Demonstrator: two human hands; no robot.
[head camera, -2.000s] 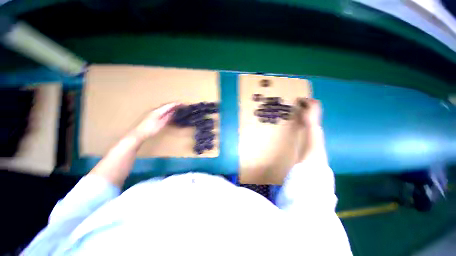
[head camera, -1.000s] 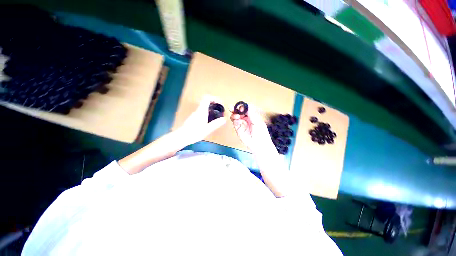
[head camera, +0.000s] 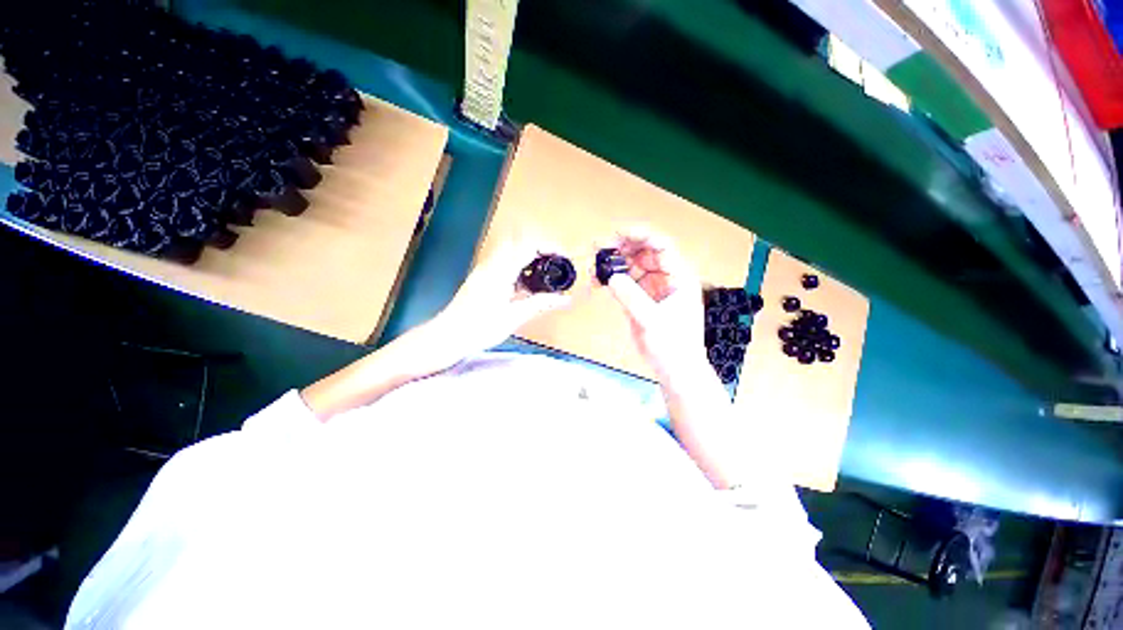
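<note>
My left hand (head camera: 503, 295) holds a black housing (head camera: 548, 275) with its round open end showing, over the tan middle board (head camera: 579, 185). My right hand (head camera: 653, 289) holds a smaller black ring (head camera: 608, 265) between its fingertips, just right of the housing. The two parts are apart, with a small gap between them. More black housings (head camera: 728, 335) stand in a cluster at the right end of the middle board, partly behind my right forearm. Small black rings (head camera: 808, 336) lie in a loose cluster on the right-hand board (head camera: 788, 425).
The left-hand board (head camera: 351, 265) bears dense rows of black assembled units (head camera: 160, 148). A yellowish marked post (head camera: 489, 62) stands behind the gap between the boards. A white shelf edge (head camera: 973, 74) hangs at the upper right. The boards lie on a blue-green bench (head camera: 948, 394).
The camera view has shifted slightly to the left. Both hands stay over the middle board; the ring in my right hand has turned from face-on to side-on.
</note>
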